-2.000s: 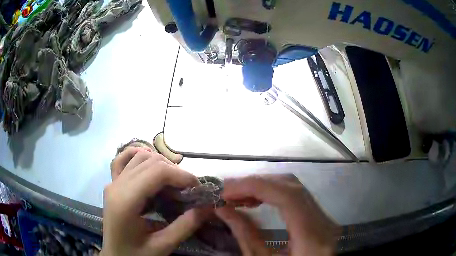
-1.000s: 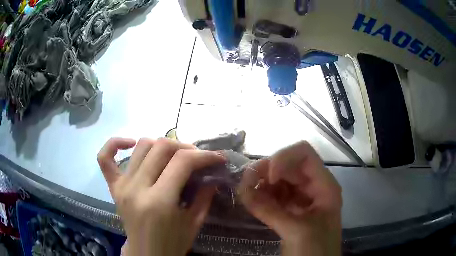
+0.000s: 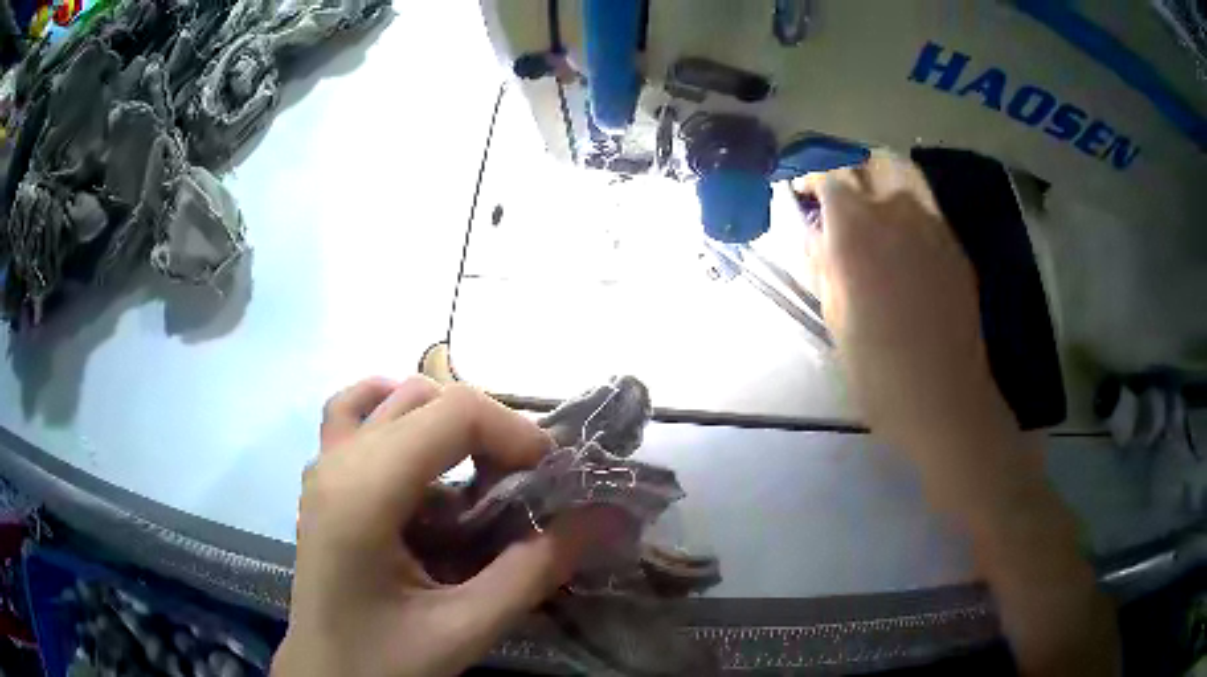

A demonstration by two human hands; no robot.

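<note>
My left hand grips a gathered grey fabric piece over the table's front edge. The piece is puckered, with loose pale threads on top. My right hand is away from the fabric, beside the sewing machine head. Its fingertips are near a dark object, partly behind the blue part under the head; what they hold, if anything, cannot be told. Silver tweezers lie on the bed, their rear end hidden by my right hand.
A heap of grey fabric pieces lies at the left. A small dark item is on the machine bed. A black rectangle stands right of the bed. A blue crate with small pieces is at the lower left.
My right hand has left the fabric and moved up and right to the machine, covering the black slotted item. My left hand keeps the piece, whose threads now show.
</note>
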